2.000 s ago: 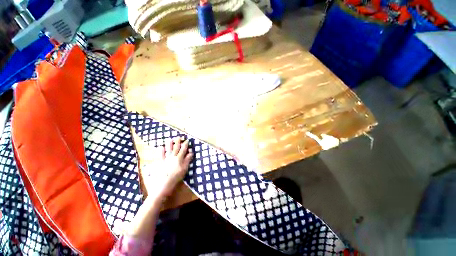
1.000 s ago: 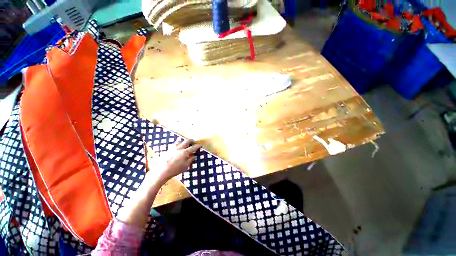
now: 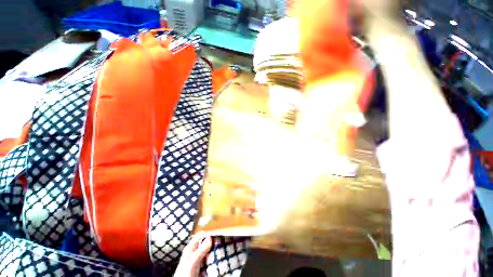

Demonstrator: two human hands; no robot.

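Note:
My left hand [image 3: 193, 255] is low in the view at the table's near edge, cut off by the bottom. Its fingers are closed at the edge of a navy-and-white check fabric piece [image 3: 228, 255]. My right hand [image 3: 373, 10] is raised at the top edge, heavily blurred, its arm crossing the right side. A blurred bright orange piece [image 3: 328, 40] hangs beside it; its hold is unclear. A large pile of orange [image 3: 123, 162] and check pieces lies at the left. No scissors can be made out.
The light-wood table [image 3: 235, 127] has strong glare. A beige stack [image 3: 278, 54] stands at its far side, partly hidden by the orange blur. A blue bin [image 3: 113, 17] and machine parts are beyond. Pale thread ends [image 3: 381, 248] lie near the right front edge.
My right arm has come into view, raised high, with an orange blur beside it. The check piece no longer stretches to the lower right. My left hand is lower in view, which has turned left.

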